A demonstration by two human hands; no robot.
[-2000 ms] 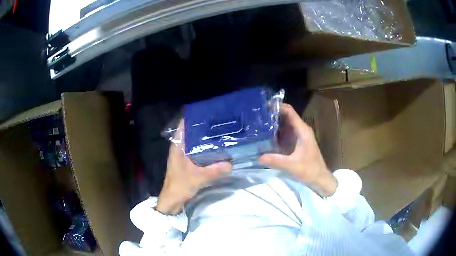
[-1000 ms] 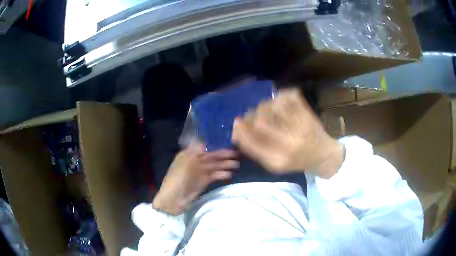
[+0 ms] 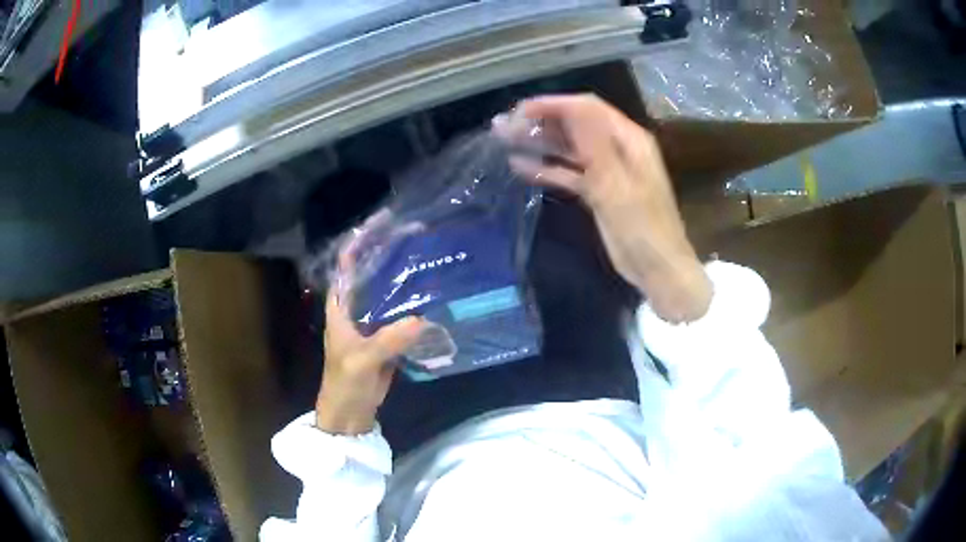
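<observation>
A dark blue smartwatch box [image 3: 487,307] with a light-blue patch and watch picture is inside a clear film bag [image 3: 450,185], held above my dark-clothed lap. My left hand [image 3: 365,328] grips the box and film at the left side, thumb on the box's front. My right hand [image 3: 609,175] is raised above the box's upper right and pinches the loose film edge, pulling it up and away from the box. The bag's loose end stretches between the box and my right fingers.
The bar sealer [image 3: 403,79] lies ahead. The film bag carton [image 3: 763,138] stands ahead right, and the right-hand carton [image 3: 858,318] is open at right. The left-hand carton [image 3: 228,371] holds shiny wrapped boxes [image 3: 154,376]. A grey-blue surface [image 3: 900,148] lies at far right.
The box has turned so its lettering and watch picture show. My right hand has moved up and away from the box with the film edge. My left hand still holds the left side.
</observation>
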